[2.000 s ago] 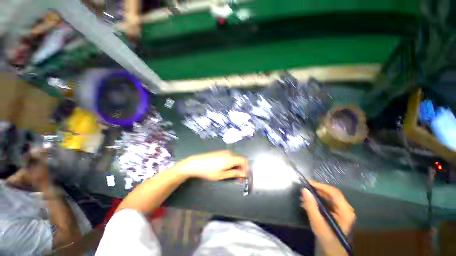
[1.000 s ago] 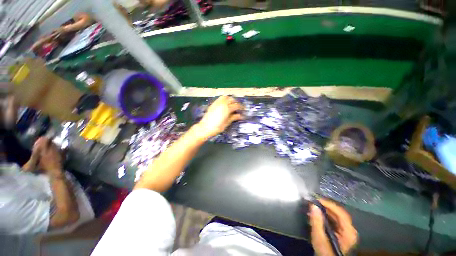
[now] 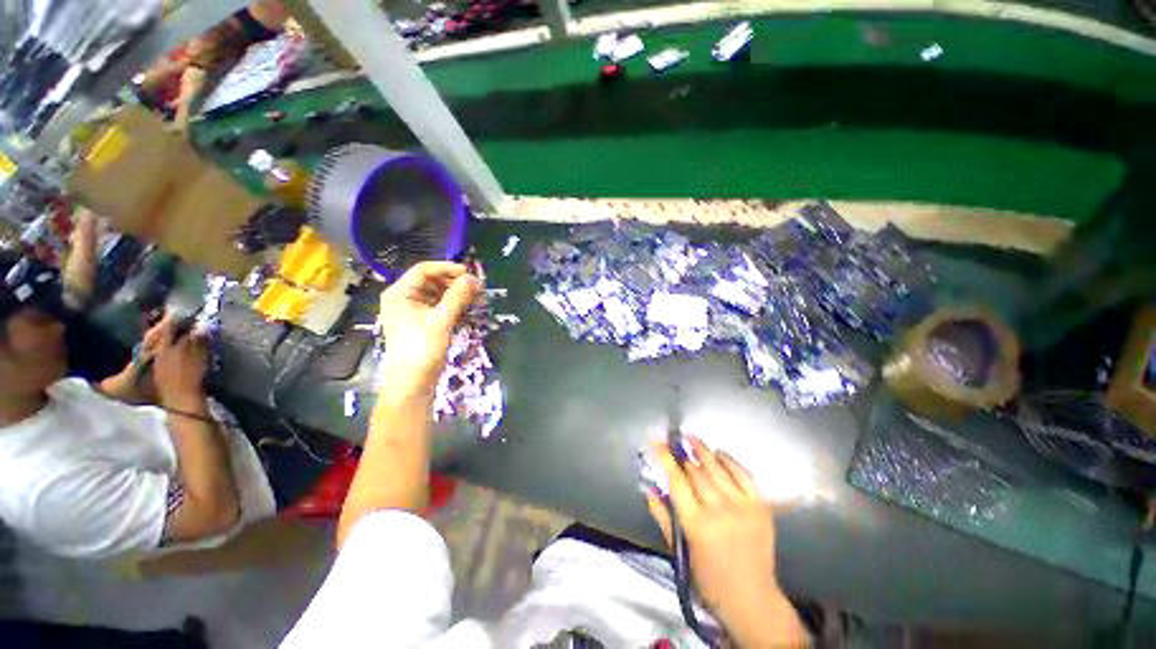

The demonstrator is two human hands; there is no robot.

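My right hand (image 3: 725, 526) is at the bench front, closed around the black soldering iron (image 3: 682, 545), its cord running down below. A small pale piece (image 3: 654, 472) shows at the right fingertips. My left hand (image 3: 431, 311) is over the small-piece pile (image 3: 467, 387), in front of the fan, fingers bent together; whether it holds a piece cannot be told. The board pile (image 3: 678, 317) of grey and silver flat pieces lies at bench centre. Small silvery specks lie on the component sheet (image 3: 932, 475) at right.
A tape roll (image 3: 953, 361) stands right of the board pile, with dark wire coils (image 3: 1078, 425) beyond. A purple-rimmed fan (image 3: 408, 218) and yellow device (image 3: 302, 276) stand at left. The green conveyor (image 3: 811, 159) runs behind. A person (image 3: 114, 444) sits at left.
My left hand has moved left from the board pile to the small-piece pile. My right hand has moved left with the iron, and a pale piece now shows at its fingertips. The view has shifted.
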